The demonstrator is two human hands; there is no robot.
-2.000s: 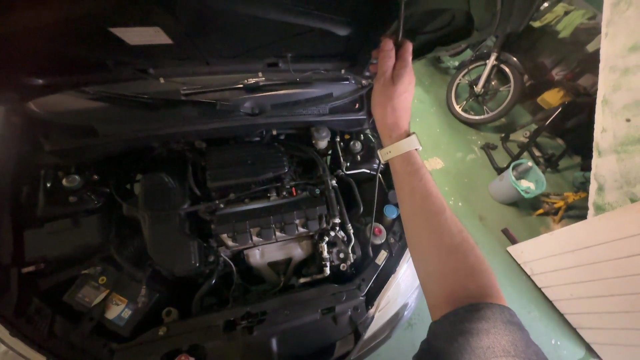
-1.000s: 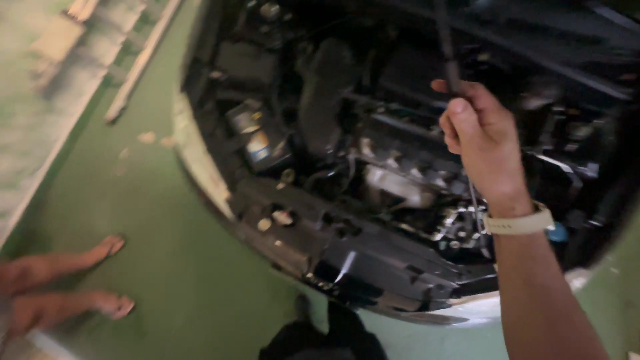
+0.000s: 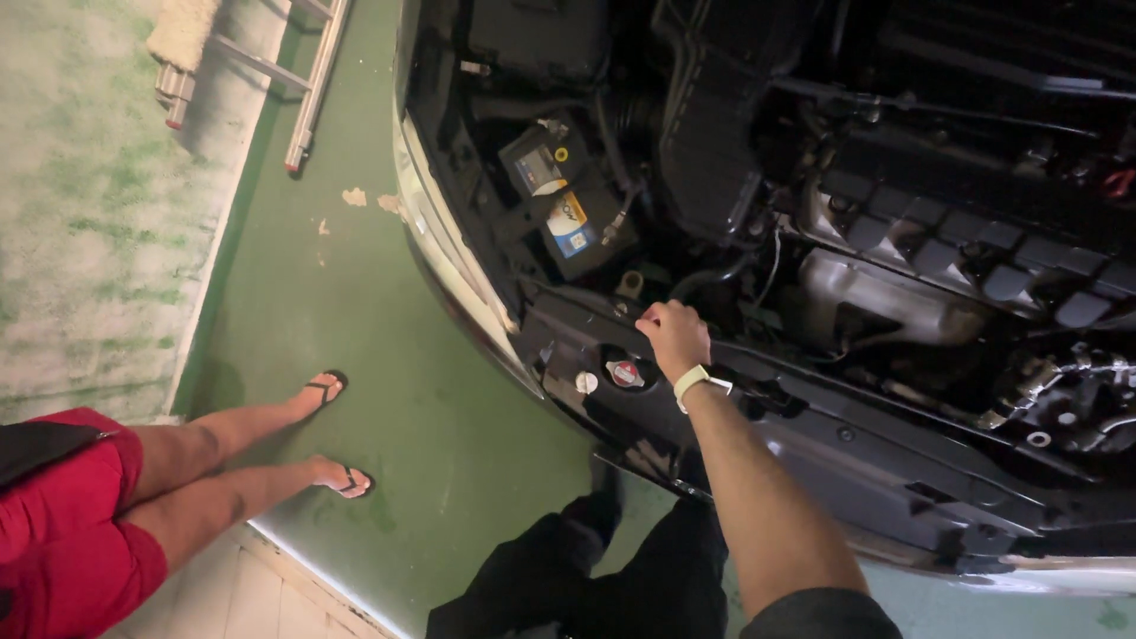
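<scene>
My right hand [image 3: 679, 335], with a pale watch band [image 3: 697, 383] at the wrist, is over the black front panel [image 3: 799, 426] of a car's engine bay. Its fingers are curled, and whether something thin is between them cannot be told. Just left of and below it is the radiator cap [image 3: 625, 374], with a pale round cap [image 3: 586, 382] farther left. A metal loop [image 3: 629, 284] lies just above the fingers. The car battery [image 3: 568, 200] is up and to the left; the engine [image 3: 941, 240] is to the right. My left hand is not in view.
Another person's legs [image 3: 222, 470], in red shorts and flip-flops, are on the green floor [image 3: 355, 293] at the left. An aluminium ladder [image 3: 311, 98] lies near the stained wall [image 3: 106, 222]. The car's pale front edge [image 3: 444, 231] curves between the floor and the engine bay.
My right hand held a thin dark rod near the raised hood, then over the engine bay; now it is low at the front panel. The view has swung left, bringing the other person in.
</scene>
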